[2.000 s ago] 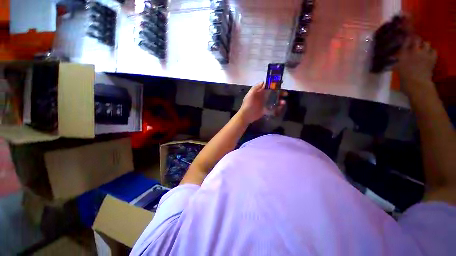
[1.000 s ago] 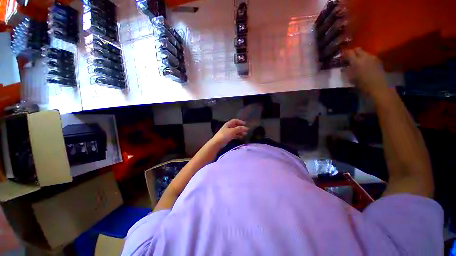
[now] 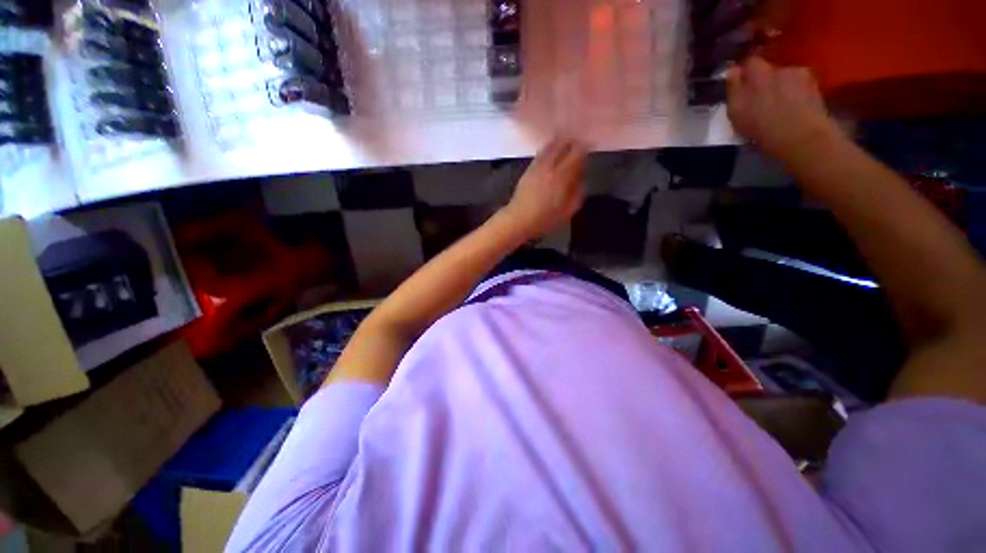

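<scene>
My left hand is at the table's front edge, fingertips at the near edge of a clear compartment tray; the fingers are blurred and I see no item in them. My right hand is at the right end, its fingers beside a row of dark packaged items; whether it grips one is hidden. A narrow row of dark items stands left of that tray. Another row with glassy ends lies in a tray further left.
More dark rows lie on the white table. Below it are a small open carton, a printed appliance carton, a blue bin and a brown carton. A red-edged box is low right. An orange surface is behind.
The dark item with blue and orange marks is no longer in my left hand, which has moved up to the table edge. My right hand stays by the right-hand row. The view has shifted.
</scene>
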